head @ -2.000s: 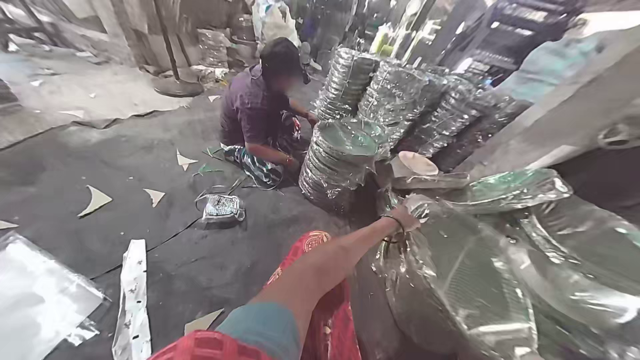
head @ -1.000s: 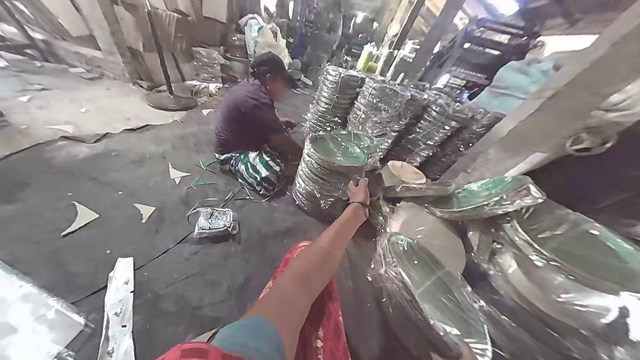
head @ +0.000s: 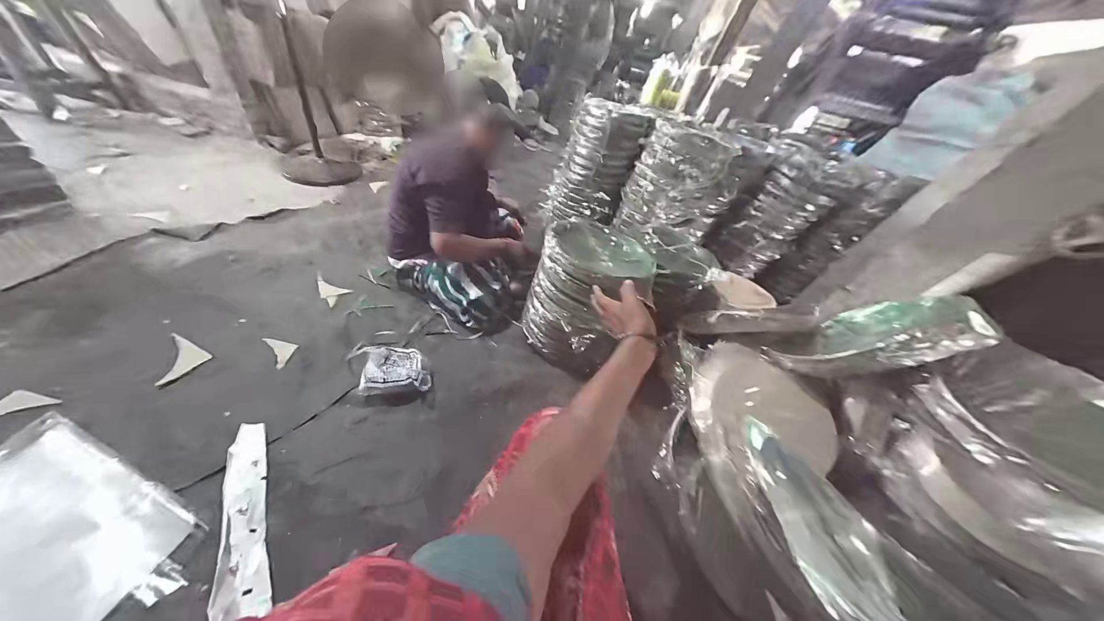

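My left hand (head: 625,312), with a dark band at its wrist, reaches across to the near stack of round, green-topped pieces wrapped in clear plastic (head: 565,297). Its fingers are spread by the upper right side of the stack, with nothing seen between them; whether they touch it I cannot tell. Just right of the hand lies a flat wrapped piece (head: 746,321), with a beige round piece (head: 743,291) behind it. Large wrapped round pieces (head: 811,509) lean in a loose pile at the lower right. My right hand is out of view.
A person (head: 453,198) sits on the dark floor sheet (head: 310,483) left of the stack. Taller wrapped stacks (head: 681,172) rise behind. Pale scraps (head: 184,360), a small printed packet (head: 393,371), a white strip (head: 243,517) and a clear plastic sheet (head: 82,526) lie at left.
Two seconds ago my left hand was at the wrapped pieces on the right; it moved left to the near stack. Its fingers are now spread more plainly than one second ago.
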